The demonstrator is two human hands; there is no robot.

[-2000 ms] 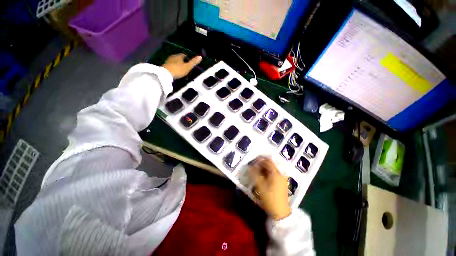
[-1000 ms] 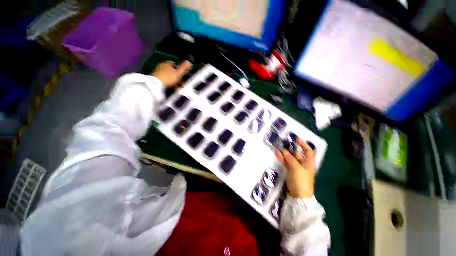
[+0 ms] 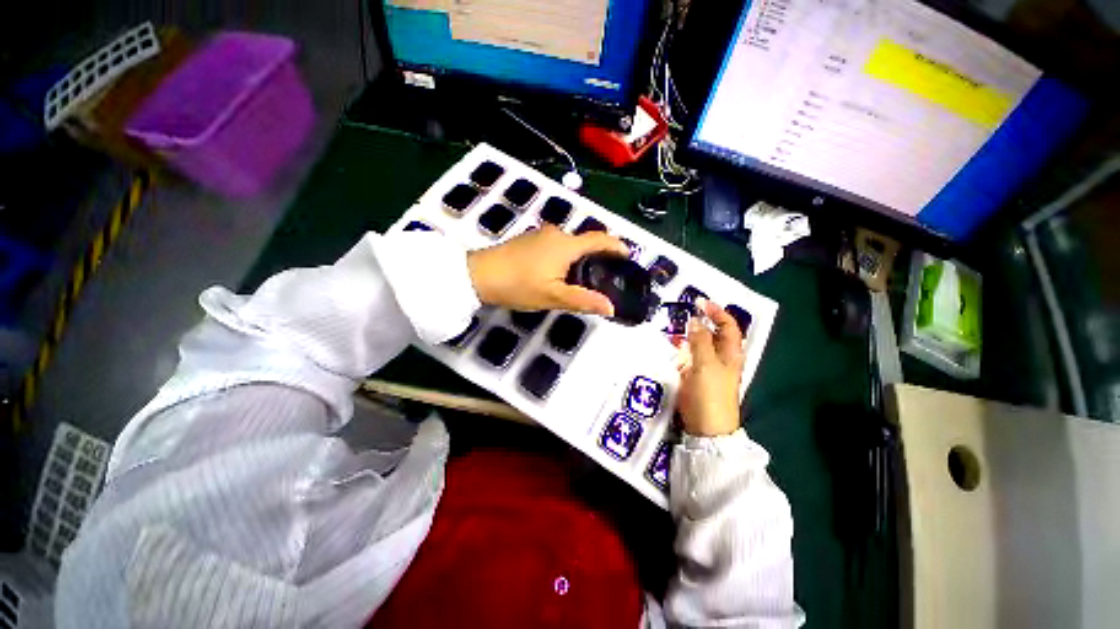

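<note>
The white foam tray [image 3: 602, 356] lies slanted on the green mat, with rows of black watch bodies [image 3: 540, 375] in it. My left hand [image 3: 540, 270] holds a black rounded object [image 3: 614, 286], possibly a handheld scanner, above the middle of the tray. My right hand [image 3: 712, 372] is just right of it, its fingertips closed on a small watch body [image 3: 679, 320] at the tray's right part. Several watch bodies near my right hand show a white-purple pattern. My left sleeve hides part of the tray's left side.
Left monitor [image 3: 516, 49] and right monitor [image 3: 878, 111] stand behind the tray, with a red device [image 3: 624, 133] and cables between them. A crumpled tissue [image 3: 774, 234], a clear box with a green packet [image 3: 946, 307] and a wooden board [image 3: 995, 516] are at the right. A purple crate [image 3: 227, 117] is at the left.
My left hand has moved from the tray's far left corner to above its middle, now holding the black object. My right hand has moved slightly left. The camera view has shifted.
</note>
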